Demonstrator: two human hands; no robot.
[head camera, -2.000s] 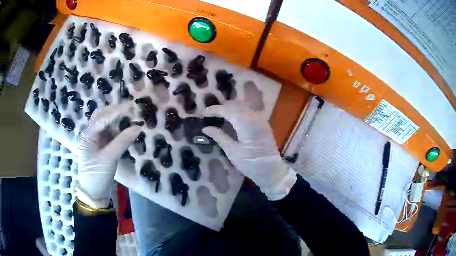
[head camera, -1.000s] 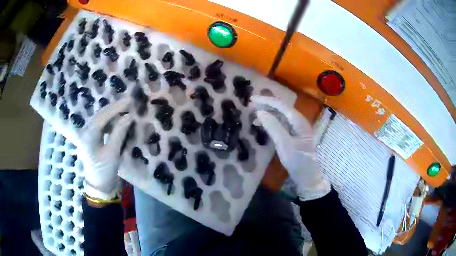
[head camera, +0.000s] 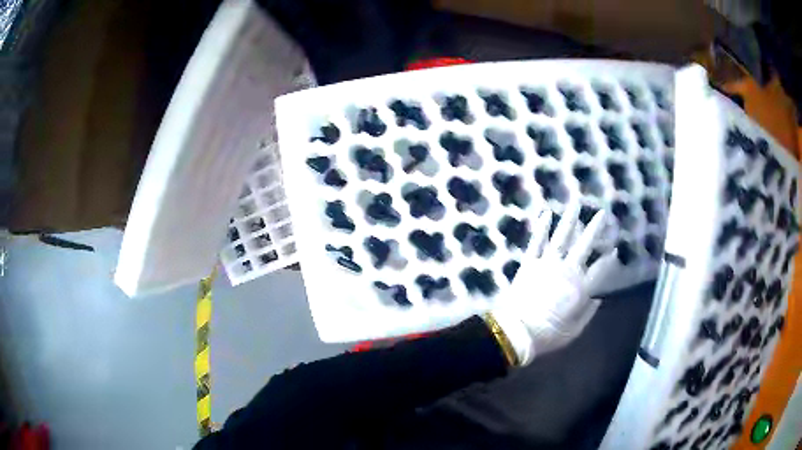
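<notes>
A white foam tray (head camera: 444, 171) spans the middle of the view, with dark earbuds in many of its shaped pockets. My left hand (head camera: 554, 290), in a thin white glove, is over the tray's lower edge with its fingers spread; I see nothing held in it. Whether its fingertips touch the earbuds I cannot tell. A second foam tray (head camera: 703, 167), full of black earbuds, lies tilted at the right against the orange machine edge (head camera: 783, 387). My right hand is not in view.
A thick white slab (head camera: 198, 149) stands tilted at the left. A white grid piece (head camera: 264, 211) shows between it and the middle tray. Yellow and black tape (head camera: 204, 360) runs along the grey floor. A green button (head camera: 761, 429) sits at the lower right.
The view has swung left, so the earbud tray now shows at the right edge. My left hand has moved over the other tray. My right hand has left the picture.
</notes>
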